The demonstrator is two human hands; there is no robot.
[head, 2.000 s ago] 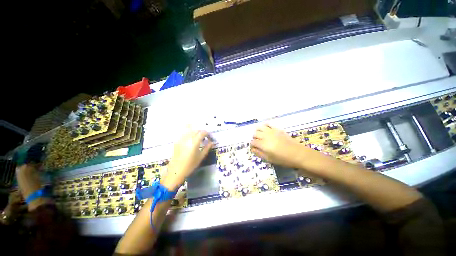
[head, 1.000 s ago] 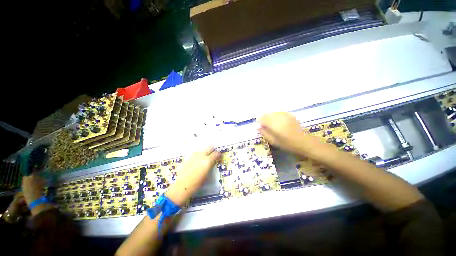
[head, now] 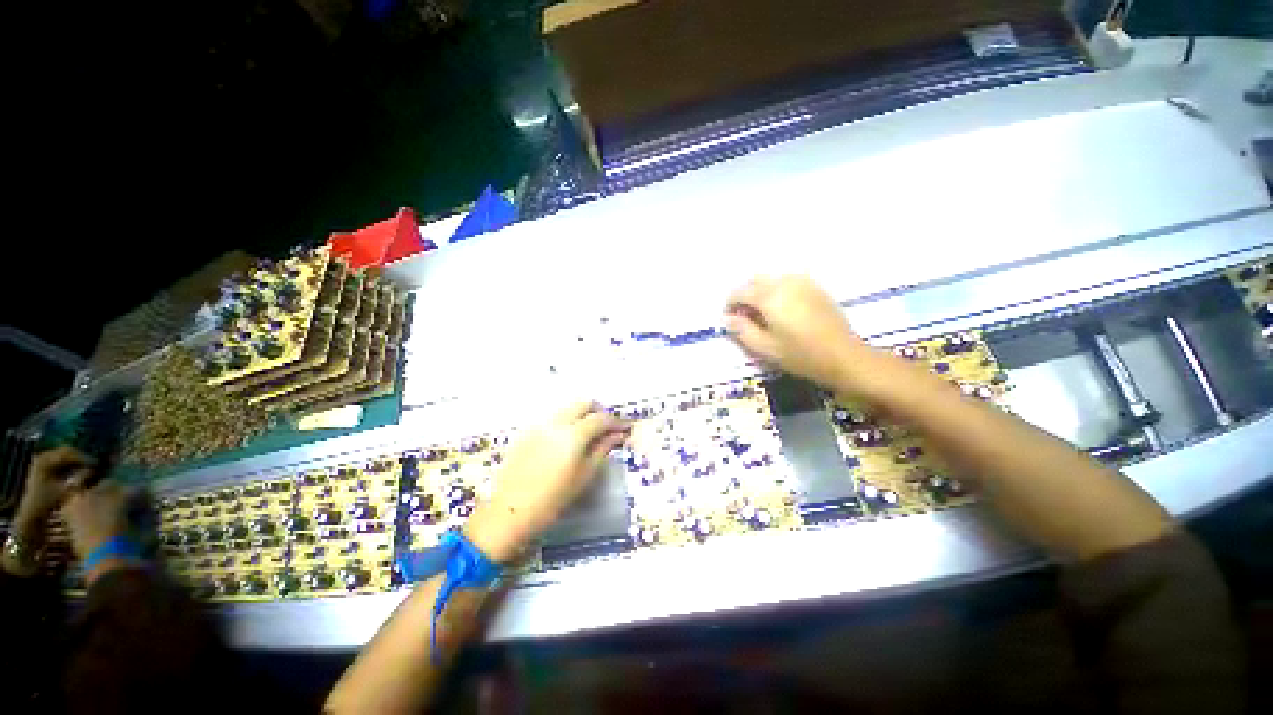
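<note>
A tan circuit board panel dotted with parts lies in the conveyor track between my hands. My left hand, with a blue strap on its wrist, is over the gap at the panel's left edge, fingers bent together. My right hand is above the white surface behind the track, fingertips curled at the right end of a thin dark-blue strip. Whether either hand pinches a small part cannot be told. Small dark loose components lie left of the strip.
More board panels lie along the track at both sides. Stacked panels and a brown heap sit on a green mat. Another person's hands are at far left. Red and blue shapes and a cardboard box are behind.
My right hand has moved back from the board panel to the white surface. My left hand has moved from the rear rail to the panel's left edge. The panels sit slightly further right.
</note>
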